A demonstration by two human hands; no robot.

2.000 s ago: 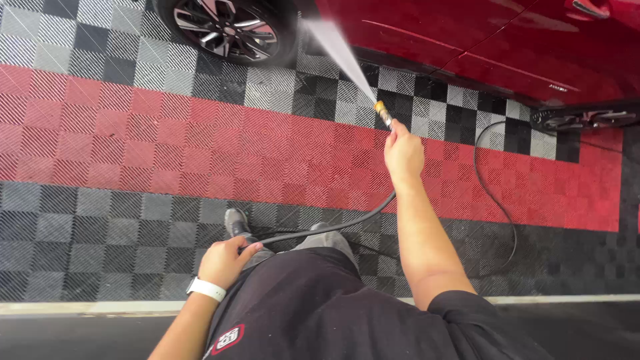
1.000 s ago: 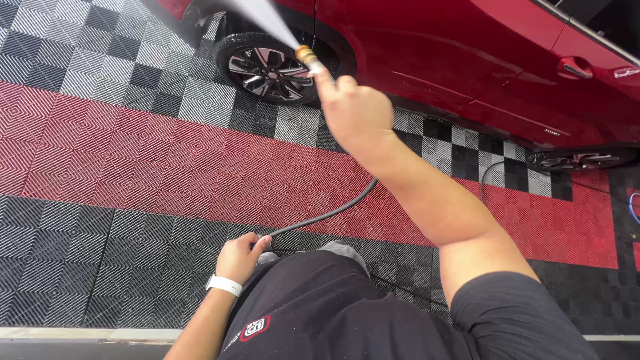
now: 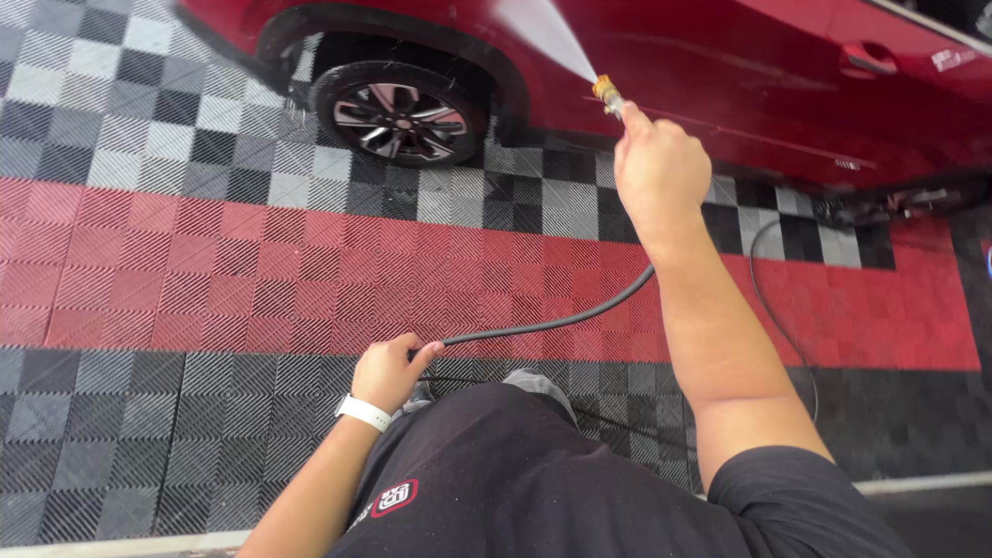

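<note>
My right hand (image 3: pixel 663 167) is closed around a spray gun whose brass-and-orange nozzle (image 3: pixel 607 91) points up and left. A white fan of water (image 3: pixel 546 35) leaves it toward the red car's side (image 3: pixel 690 70), behind the wheel arch. The gun's grip is hidden in the hand. My left hand (image 3: pixel 393 372), with a white watch band at the wrist, holds the black hose (image 3: pixel 554 325) low in front of my body. From there the hose curves up behind my right forearm. A wheel with a black tire and two-tone alloy rim (image 3: pixel 401 122) is left of the spray.
Ribbed floor tiles in a red band (image 3: pixel 310 287) and grey-black checks (image 3: pixel 101 434) lie underfoot. A thinner stretch of hose (image 3: pixel 763 302) trails over the floor at right, near the other wheel (image 3: pixel 914 203). A pale floor edge (image 3: pixel 124 546) runs along the bottom.
The spray has shifted from the wheel area to the body panel right of it. My right hand still grips the gun, and my left hand still holds the hose. The view has moved along the car.
</note>
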